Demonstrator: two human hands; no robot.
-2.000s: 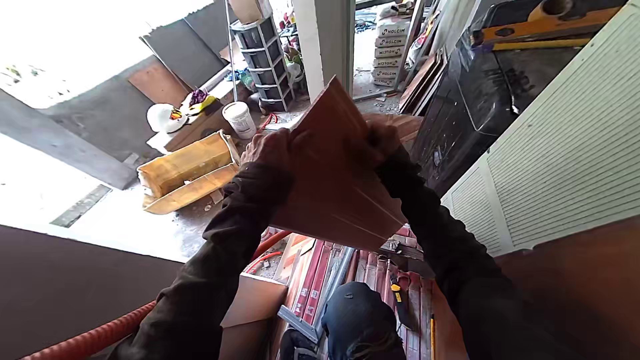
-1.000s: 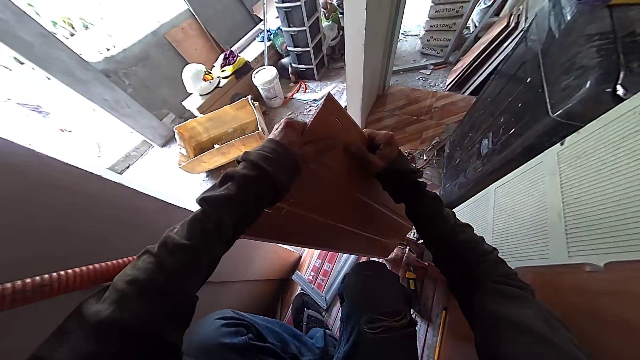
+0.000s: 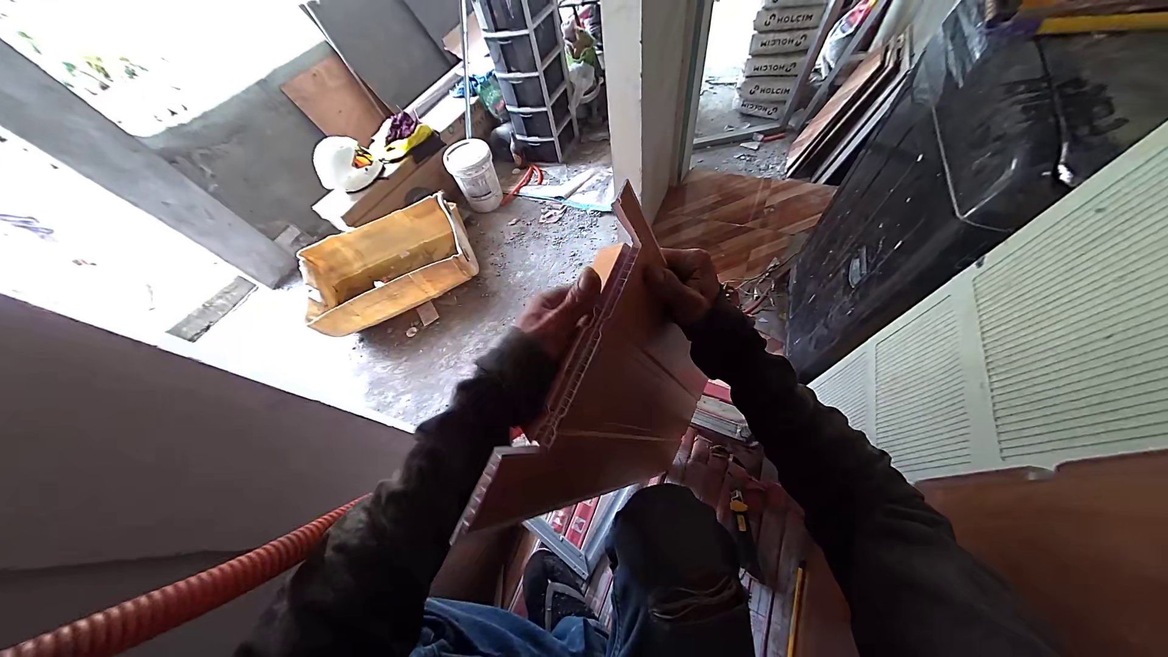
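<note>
A brown PVC panel with a hollow ribbed core point(image 3: 620, 401) is held up in front of me, tilted, above my knee. My left hand point(image 3: 564, 315) grips its left side near a cut edge, thumb on top. My right hand point(image 3: 686, 285) pinches it close to the narrow upper corner. A notch shows along the cut edge, between the upper tip and the lower left corner. Below, on reddish panels point(image 3: 698, 465), lie a utility knife with a yellow and black handle point(image 3: 739, 511) and a yellow pencil point(image 3: 797, 607).
An orange corrugated conduit point(image 3: 201, 589) crosses at lower left. Beyond stand a yellowish open box point(image 3: 392, 265), a white bucket point(image 3: 473, 173), a white hard hat point(image 3: 342, 164) and a door-frame post point(image 3: 646, 100). A black plastic-covered object point(image 3: 903, 201) and a louvered white panel point(image 3: 1049, 301) are at right.
The panel has turned in my hands, so its ribbed cut edge and notch now show. My left hand has shifted lower along its side.
</note>
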